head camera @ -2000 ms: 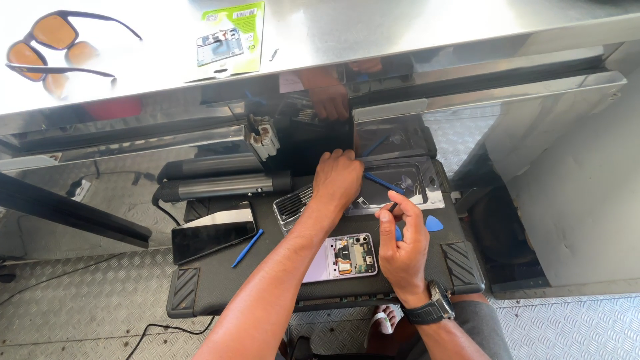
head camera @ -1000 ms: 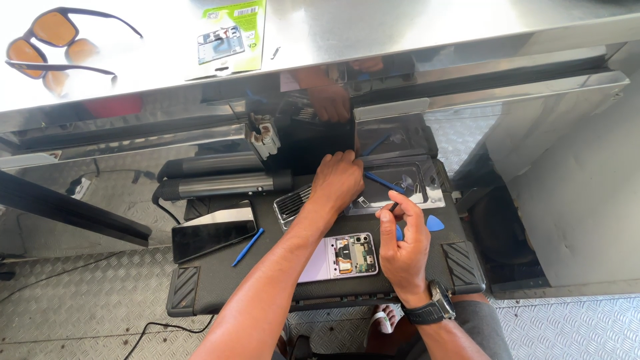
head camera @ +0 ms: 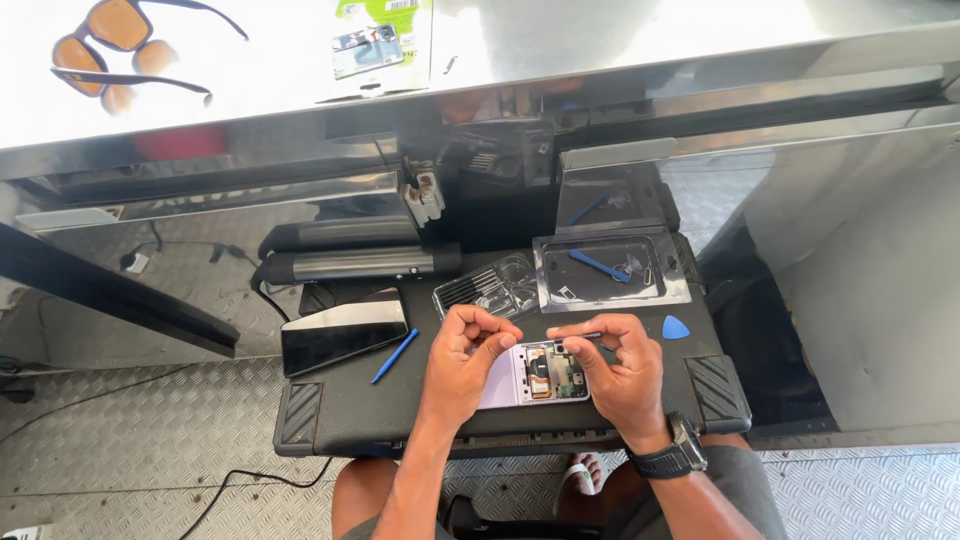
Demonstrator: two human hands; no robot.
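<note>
An opened phone (head camera: pixel 555 373) with a lilac cover panel and bared inner parts lies on a black hard case (head camera: pixel 360 416). My left hand (head camera: pixel 469 367) is above the phone's left part, thumb and forefinger pinched; whether something tiny is between them cannot be told. My right hand (head camera: pixel 619 367), with a watch on its wrist, pinches a thin dark tool (head camera: pixel 581 337), perhaps a screwdriver, over the phone's upper right edge. Behind the left hand lies a clear plastic box of screwdriver bits (head camera: pixel 480 287). A clear blister tray (head camera: pixel 613 298) holds a blue pry tool (head camera: pixel 598 265) and small metal pins.
A dark-screened phone (head camera: pixel 345 330) and a blue plastic spudger (head camera: pixel 395 356) lie on the left, a blue triangular pick (head camera: pixel 675 328) on the right. Behind them rests a metal cylindrical device (head camera: pixel 360 262). Sunglasses (head camera: pixel 120 45) and a green package (head camera: pixel 382 45) lie on the steel counter.
My left hand has come back from the bit box toward me and is now over the phone, near my right hand. The bit box and blister tray are less covered than before.
</note>
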